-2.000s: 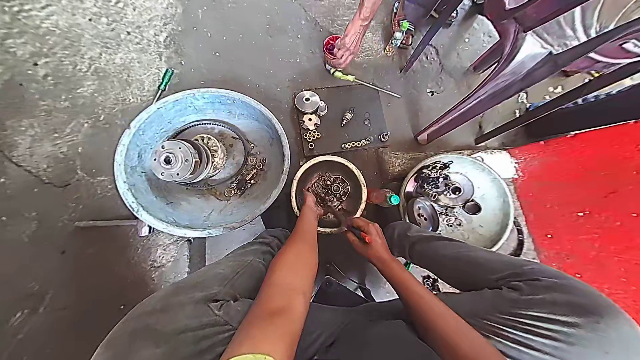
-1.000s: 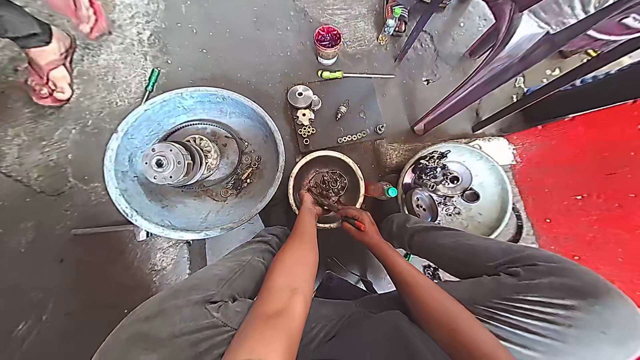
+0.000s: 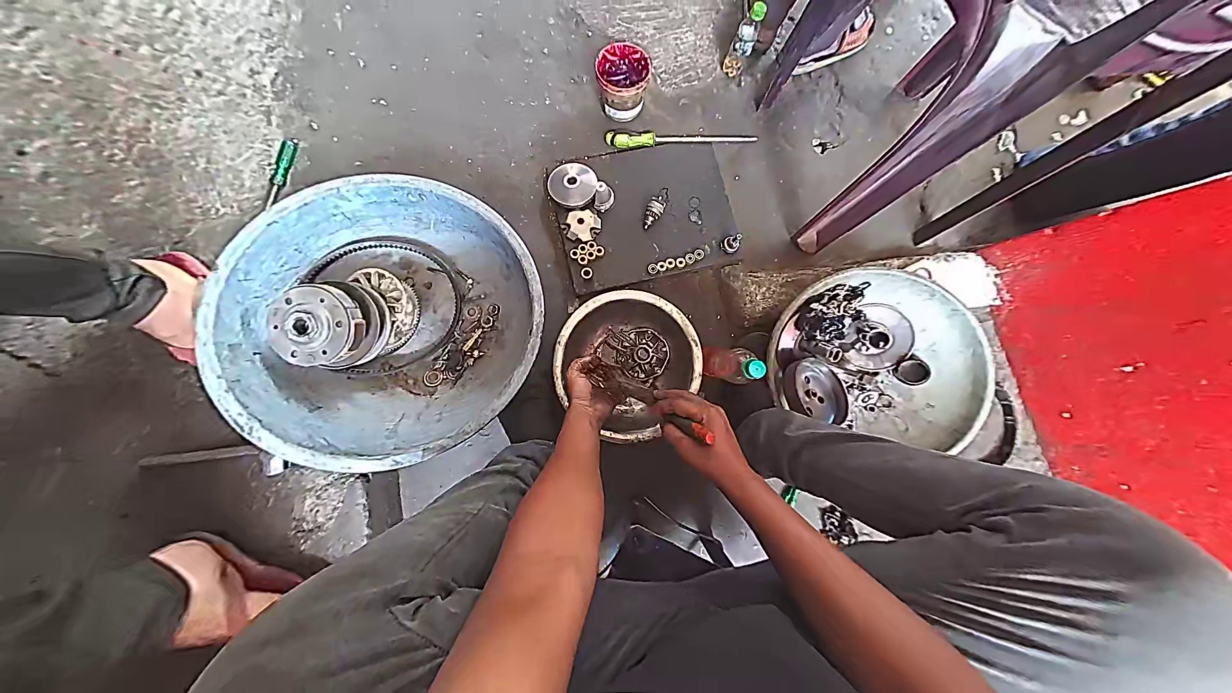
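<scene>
A small round basin (image 3: 693, 327) stands between my knees, holding a dark, round slotted metal part (image 3: 640, 354). My left hand (image 3: 589, 390) is inside its near left side, gripping something dark and greasy that I cannot make out. From the near right rim, my right hand (image 3: 698, 433) grips a tool with an orange-red handle (image 3: 705, 436); its dark end reaches toward my left fingertips. Beyond the basin, a dark mat (image 3: 640, 178) bears a metal disc (image 3: 573, 185), a small star-shaped part (image 3: 582, 225), a spark plug-like part (image 3: 655, 209) and several small rings (image 3: 677, 261).
A large blue basin (image 3: 231, 250) with pulley parts (image 3: 313, 325) and a belt lies left. Right are a capped bottle (image 3: 736, 366) and a pale basin (image 3: 977, 385) of oily parts. A screwdriver (image 3: 630, 140), red-filled cup (image 3: 623, 77) and plastic chair (image 3: 895, 144) lie beyond. Someone's foot (image 3: 173, 303) is at left.
The other person's hand seen at the red-filled cup two seconds ago is gone. A person's feet have moved from the upper left to beside the blue basin. My hands stay at the small basin.
</scene>
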